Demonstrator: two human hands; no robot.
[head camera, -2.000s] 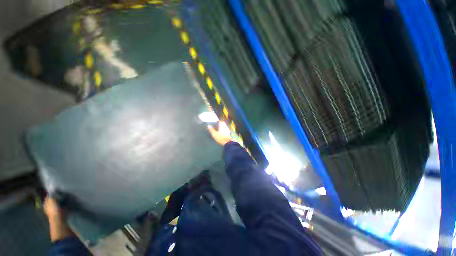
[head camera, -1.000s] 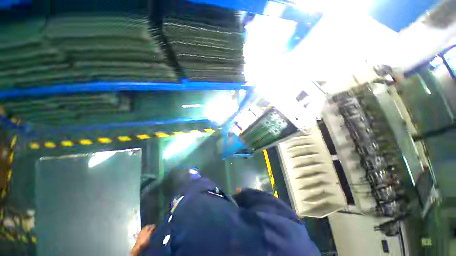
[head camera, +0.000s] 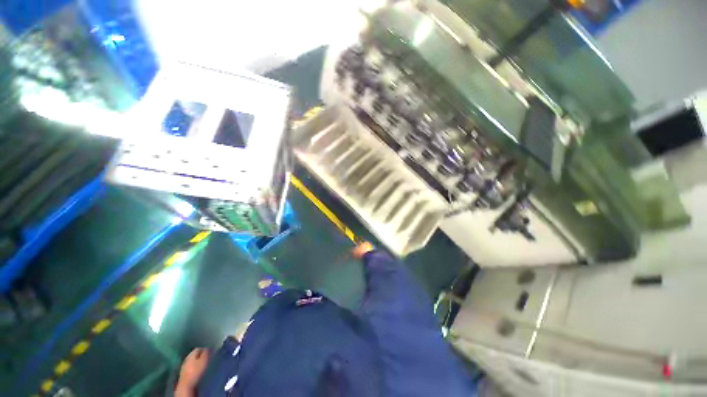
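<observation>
A large open magazine (head camera: 225, 147) stands ahead of me to the left, with silvery-white ends, two cut-outs and green boards showing at its lower side. It rests on a bright blue stool (head camera: 267, 242). My right hand (head camera: 362, 249) is small and blurred, near the lower end of a ribbed pale tray (head camera: 372, 182); it seems to hold nothing, but its fingers are unclear. My left hand (head camera: 194, 367) is low at the left beside my body, fingers curled; I cannot tell if anything is in it.
A green-grey machine with a row of dark feeders (head camera: 434, 128) stands beyond the tray. A cream cabinet (head camera: 597, 310) is at the right. A blue rack (head camera: 54, 233) stands at the left. Yellow-black tape (head camera: 101, 326) crosses the green floor.
The view has swung right, from the dark green-grey sheet and rack to the magazine and machine. The sheet is out of view. My hands, on the sheet two seconds ago, are away from it.
</observation>
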